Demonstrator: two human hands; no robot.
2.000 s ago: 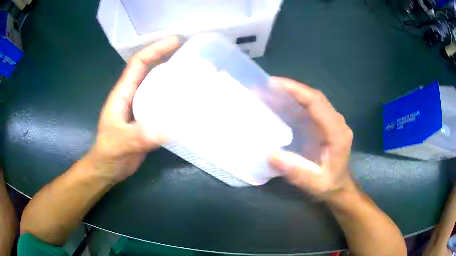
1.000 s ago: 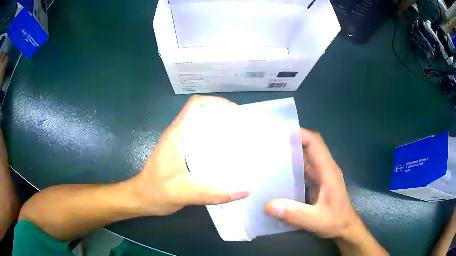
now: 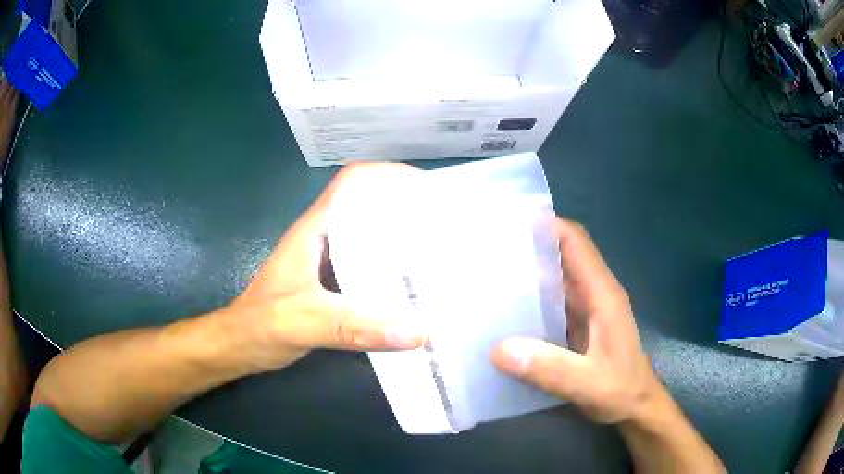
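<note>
A white appliance (image 3: 393,250) with rounded edges is held over the table between my hands, its surface washed out by glare. A frosty translucent cover or sheet (image 3: 504,278) lies along its right side, with a thin dark slotted line where the two meet. My left hand (image 3: 301,278) grips the appliance's left side, thumb across the front. My right hand (image 3: 597,338) grips the translucent part, thumb on its front and fingers behind the right edge. The open white retail carton (image 3: 416,130) stands just beyond, with small print, a dark icon and a barcode on its near side.
The dark green table (image 3: 120,231) has a curved near edge. A blue and white carton (image 3: 777,292) stands at the right and another (image 3: 42,65) at the far left. Dark cables (image 3: 782,93) lie at the far right. Parts of other people's arms show at both sides.
Since two seconds ago the appliance has turned from slanted to more upright. Over the last second it has shifted slightly, and a dark slotted line now shows between it and the translucent part.
</note>
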